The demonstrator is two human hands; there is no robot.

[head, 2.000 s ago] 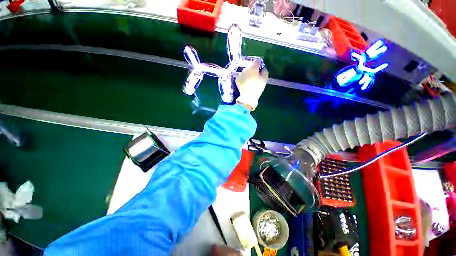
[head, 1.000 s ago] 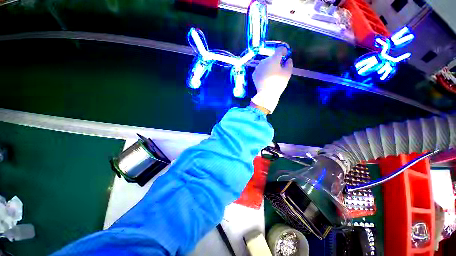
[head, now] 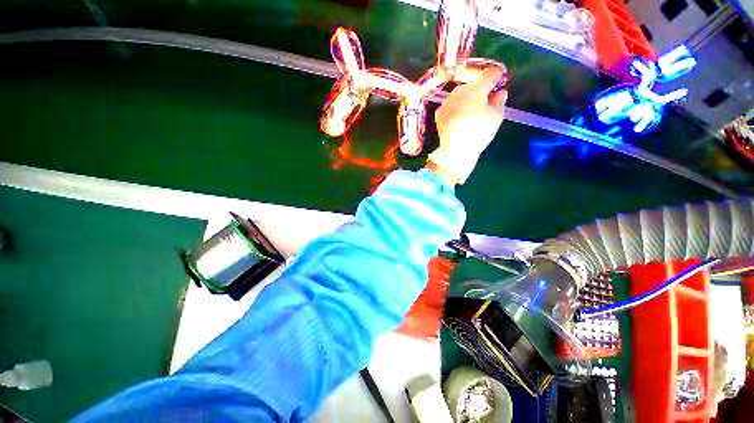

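My left hand (head: 471, 120), in a pale glove with a blue sleeve, reaches out over the dark green conveyor belt (head: 207, 132). It is closed around the right end of a balloon-dog LED lamp (head: 413, 91), which glows pink-red. The lamp's lobes spread to the left of my hand, and the top lobe is cut off by the upper edge. The fingertips are partly hidden by the hand and the glare. My right hand is not in view.
A blue-lit balloon-dog lamp (head: 641, 97) is on the belt at right. A solder wire spool (head: 225, 258) stands left of my sleeve. Grey ribbed hose (head: 661, 235), clear hood (head: 537, 301), red compartment tray (head: 674, 347) and cup of silvery bits (head: 477, 401) are at right.
The held lamp's light has gone from whitish to blue to pink-red. My left hand and the lamp have shifted right and up in the picture, while the view has also moved.
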